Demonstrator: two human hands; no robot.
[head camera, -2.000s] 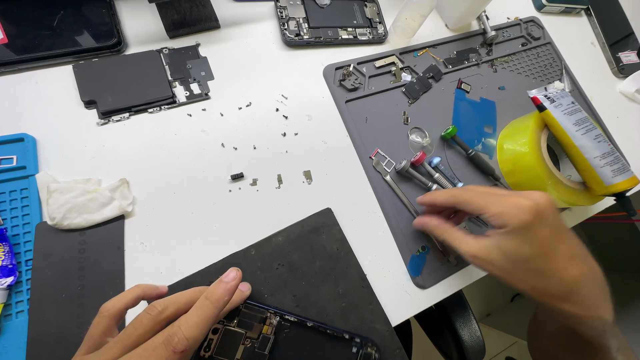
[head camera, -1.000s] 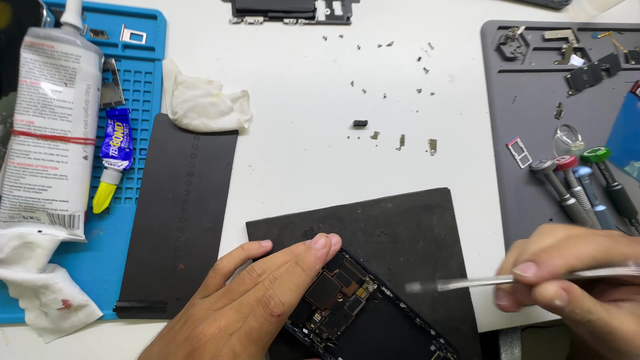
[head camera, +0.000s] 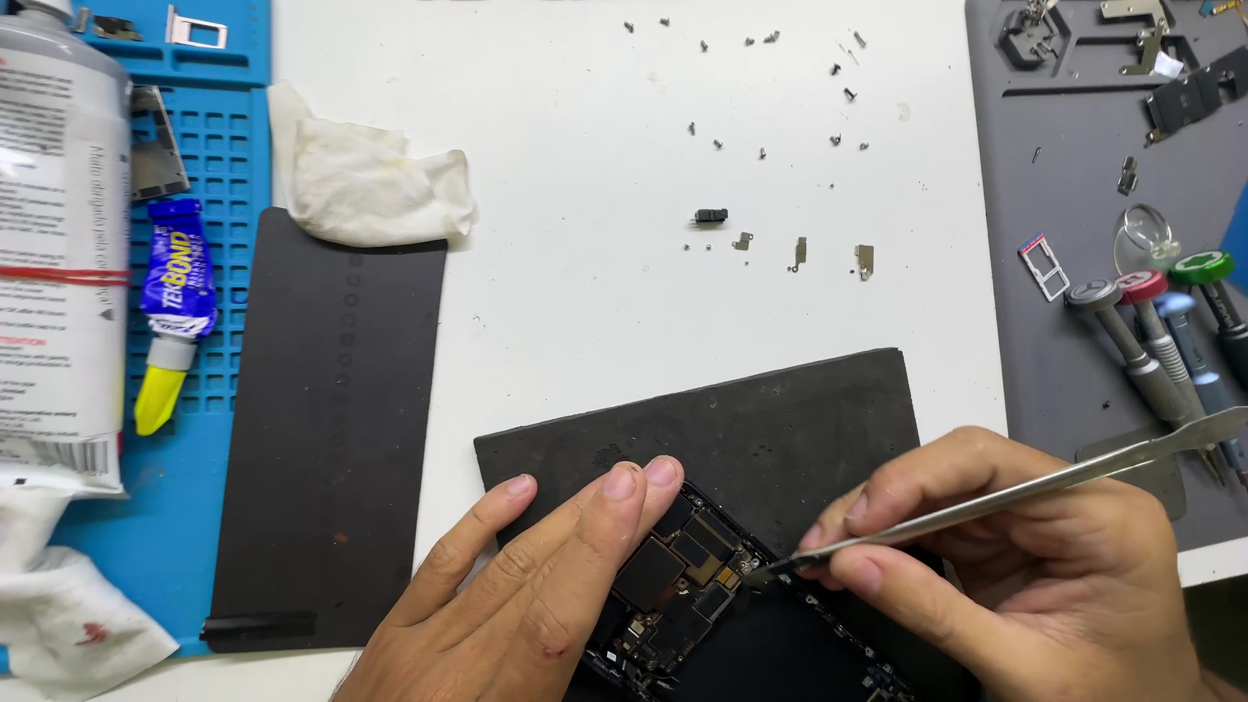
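Note:
An opened smartphone (head camera: 682, 585) with its logic board exposed lies at the bottom centre on a black foam pad (head camera: 721, 419). My left hand (head camera: 556, 575) rests over the phone's upper left side, fingers stretched out, steadying its edge. In my right hand (head camera: 985, 565) is a thin metal spudger (head camera: 1033, 483), pinched between thumb and fingers. Its dark tip touches or hovers just over the connectors beside the board's right edge. My palm and fingers hide part of the phone's frame on both sides.
Small screws (head camera: 762, 153) and metal brackets (head camera: 865, 259) lie on the white table. A grey mat (head camera: 1048, 195) at right bears screwdrivers (head camera: 1141, 366) and a SIM tray (head camera: 1044, 266). At left are a blue mat (head camera: 210, 507), a glue tube (head camera: 179, 283), a large tube (head camera: 58, 244) and a white cloth (head camera: 370, 185).
My right hand was empty near the screwdrivers, then held the spudger right of the phone; now its tip is at the board. My left hand stays on the phone. The view has shifted left.

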